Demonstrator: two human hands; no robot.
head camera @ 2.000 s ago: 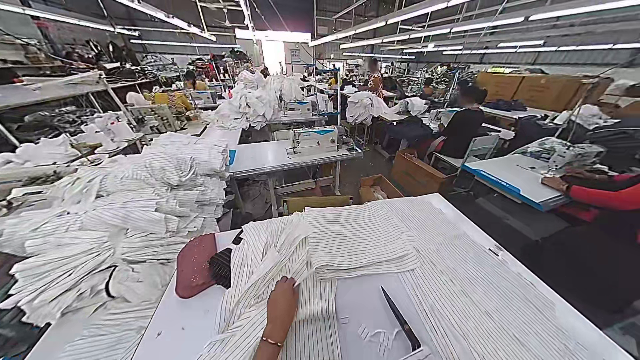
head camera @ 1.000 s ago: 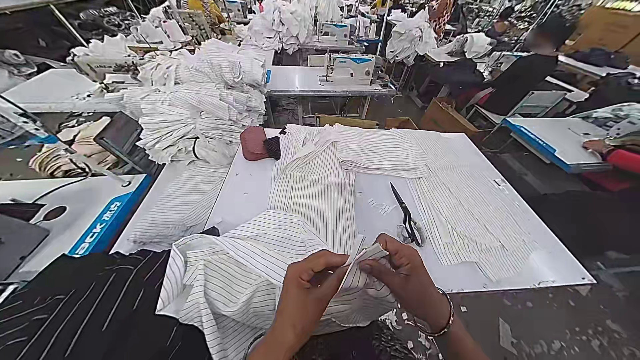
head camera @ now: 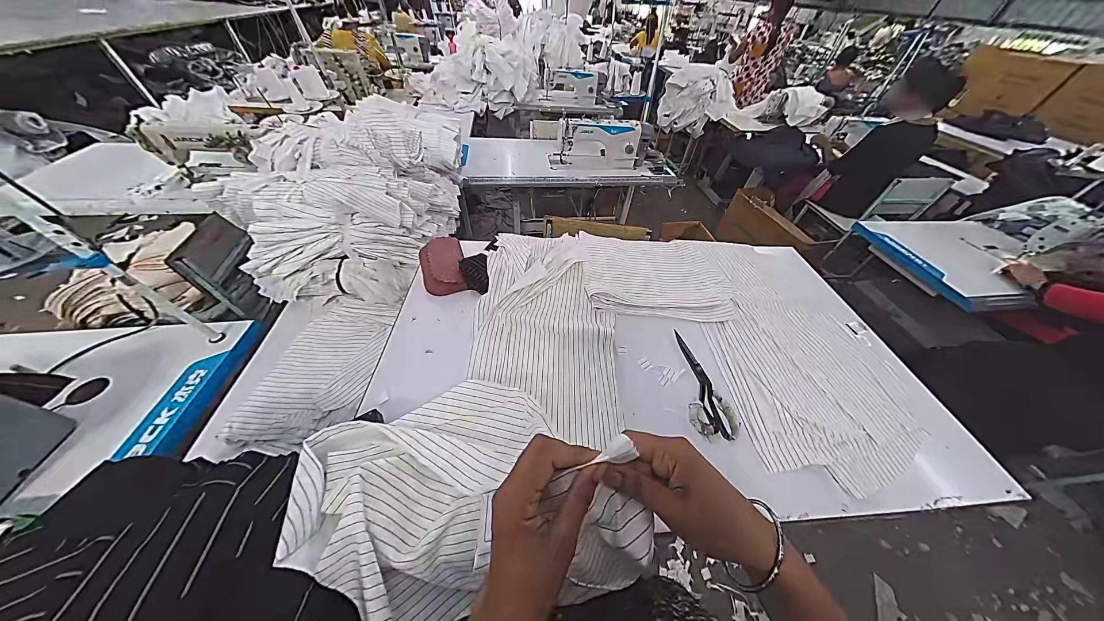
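My left hand (head camera: pixel 539 509) and my right hand (head camera: pixel 690 496) meet low in the view, fingertips pinching one edge of a white striped fabric piece (head camera: pixel 414 500). The piece hangs from them and spreads to the left over the table's near edge. Beyond it, more striped fabric (head camera: pixel 552 345) lies flat. Black-bladed scissors (head camera: pixel 707 388) lie to the right of that, beside small white scraps (head camera: pixel 660 371). Striped panels (head camera: pixel 793 379) cover the right part of the white table (head camera: pixel 966 483). A dark red cushion-like object (head camera: pixel 442 266) rests at the far left corner.
A tall pile of striped fabric bundles (head camera: pixel 345 207) stands left of the table. Sewing machines (head camera: pixel 599 142) stand beyond. Black striped cloth (head camera: pixel 164 526) lies at the lower left. A seated person (head camera: pixel 897 155) and another person's arm (head camera: pixel 1069 297) are at the right. Scraps litter the floor.
Two seconds ago my left hand lay on the fabric on the table and my right hand was out of view. Since one second ago both hands keep pinching the fabric's edge; the view has tilted up slightly.
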